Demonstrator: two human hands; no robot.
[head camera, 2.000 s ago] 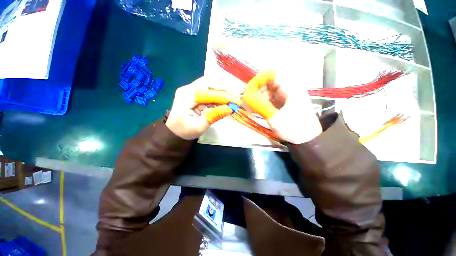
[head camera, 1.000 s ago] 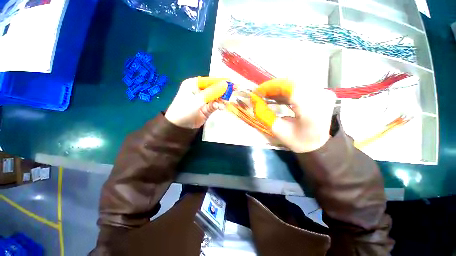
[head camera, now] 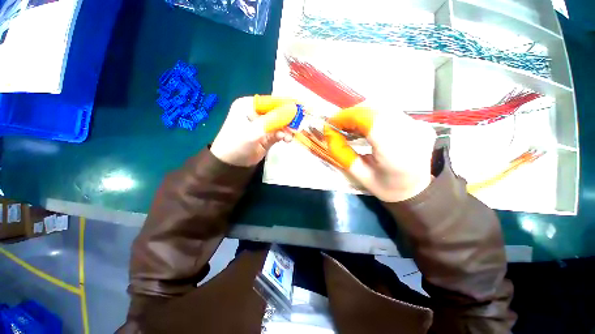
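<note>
My left hand (head camera: 251, 130), with orange finger cots, pinches a small blue connector housing (head camera: 297, 117) between thumb and finger over the tray's near left part. My right hand (head camera: 385, 147), also with orange cots, is just right of it, its thumb and finger close together on a thin wire that reaches toward the housing. The wire's tip is too small to make out. Orange wires (head camera: 316, 147) lie below and between the hands, partly hidden by my right hand. The red wires (head camera: 326, 83) lie behind my right hand in the tray.
The white compartment tray (head camera: 566, 182) also holds teal-and-white wires (head camera: 417, 38). A pile of blue housings (head camera: 184, 96) lies left of the tray. A clear plastic bag (head camera: 238, 13) is beyond it. A blue bin (head camera: 75, 121) with a printed sheet (head camera: 39, 52) stands far left. The bench's pale edge (head camera: 306, 236) runs nearest me.
Since the earliest frame, my left hand has moved slightly up and left and turned, showing more of the blue housing. My right hand has opened a small gap from it and shifted right.
</note>
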